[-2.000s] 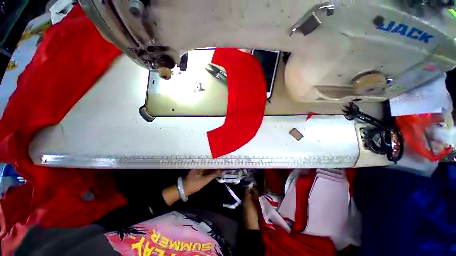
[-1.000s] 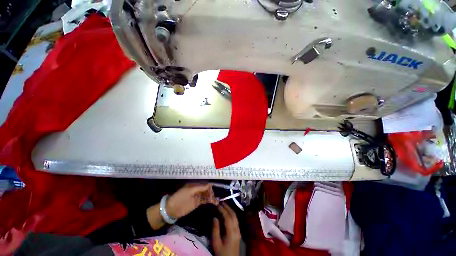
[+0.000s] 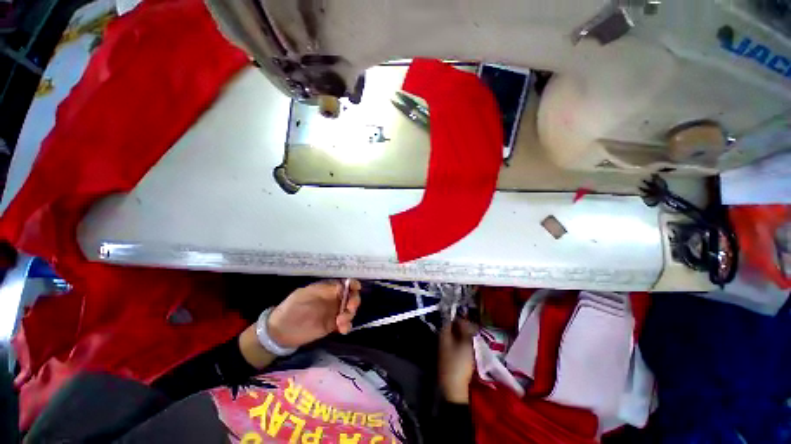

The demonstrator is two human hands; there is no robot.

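My left hand (image 3: 305, 317) is below the table's front edge, a pale bangle on its wrist, its fingers pinching the end of a narrow white strip (image 3: 395, 317). The strip runs right to a crumpled silvery-white bundle (image 3: 451, 297). My right hand (image 3: 456, 357) is at the lower end of this bundle, blurred and dark; its fingertips are hard to make out. A curved red piece (image 3: 464, 160) lies on the machine bed and over the white table (image 3: 217, 208), right of the lit needle area.
Sewing machine (image 3: 451, 30) stands across the top. Snips (image 3: 410, 108) and a phone (image 3: 505, 108) lie on its bed. Red cloth (image 3: 130, 113) drapes over the table's left end. Red and white pieces (image 3: 594, 355) and dark blue cloth (image 3: 720, 373) lie below the edge at right.
My left hand has moved left, away from my right hand, and the white strip is now stretched between them. My right hand has moved up to the bundle. The camera view has shifted.
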